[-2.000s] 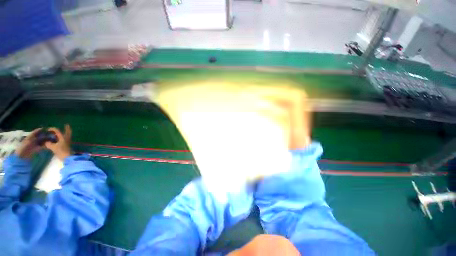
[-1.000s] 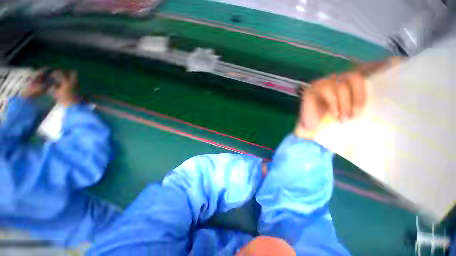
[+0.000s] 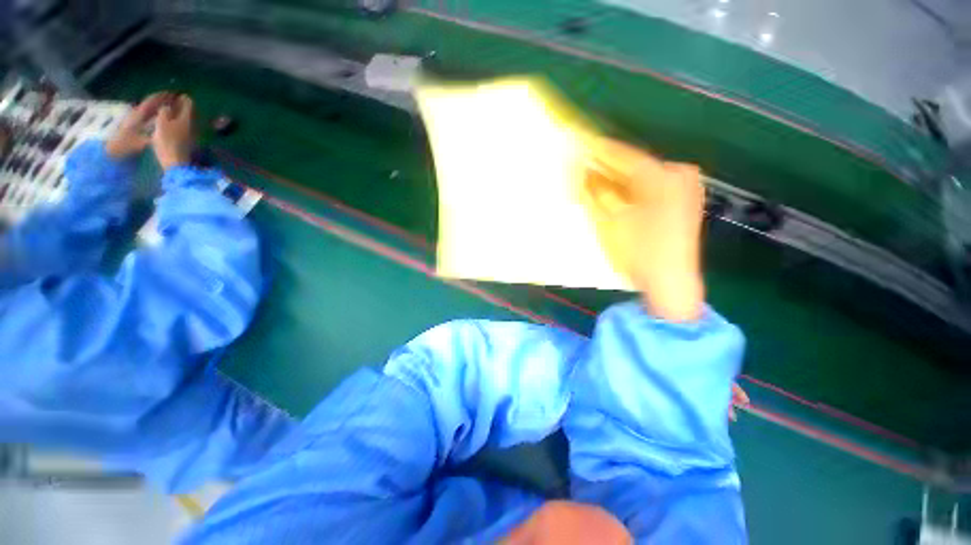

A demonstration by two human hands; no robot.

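Note:
A paper sheet (image 3: pixel 511 192), cream and glaring white, is held up over the rail and belt. My right hand (image 3: pixel 655 218) is shut on its right edge, blurred. My left sleeve passes under my right forearm. Only a small part of my left hand (image 3: pixel 739 398) shows right of the right sleeve; the rest is hidden, and so is anything it holds. Dark pieces (image 3: pixel 761 214) sit on the rail just right of my right hand.
A small white block (image 3: pixel 394 71) lies on the rail, left of the sheet. The green conveyor belt (image 3: pixel 330 176) runs beyond red-edged lines. At left, a neighbour's hands (image 3: pixel 160 126) are beside a white tray (image 3: pixel 80 133) with dark pieces. A small dark piece (image 3: pixel 223 126) is near them.
The sheet in my right hand has swung from the far right back to the middle, over the rail. The crumpled whitish plastic on the rail no longer shows. Part of my left hand now shows.

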